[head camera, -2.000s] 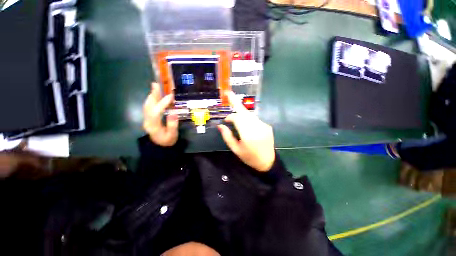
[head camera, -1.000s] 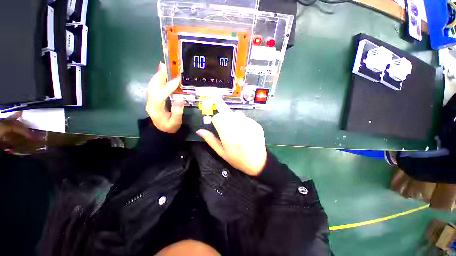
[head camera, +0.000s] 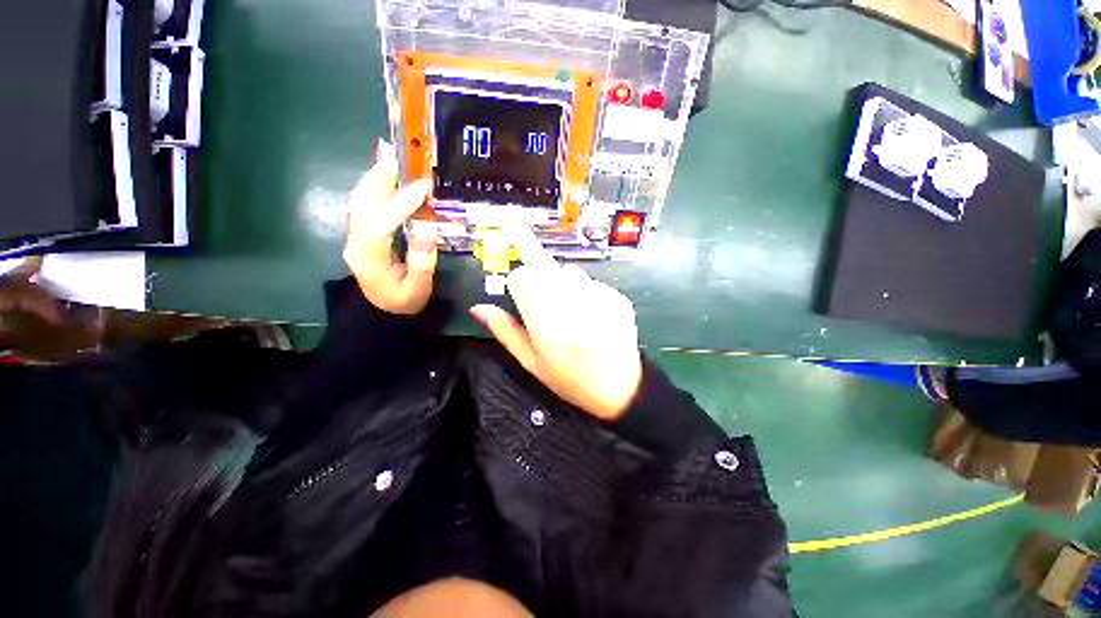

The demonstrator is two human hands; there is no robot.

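The clear acrylic test fixture lies on the green bench. In its orange frame sits a black thermostat display with glowing digits and a small icon row. A yellow clamp is at the near edge, below the screen. My left hand rests at the fixture's near left corner, thumb and fingers apart, holding nothing loose. My right hand has its index finger at the screen's lower edge beside the clamp, thumb spread. It holds nothing.
At right, two white back housings sit on a black foam pad. More units stand on dark boards at far left. A red rocker switch is at the fixture's near right. Another person's hand shows at left, a sleeve at right.
My right hand has moved left from the fixture's near right part to the clamp and screen edge. The whole view has shifted. My left hand stays at the near left corner.
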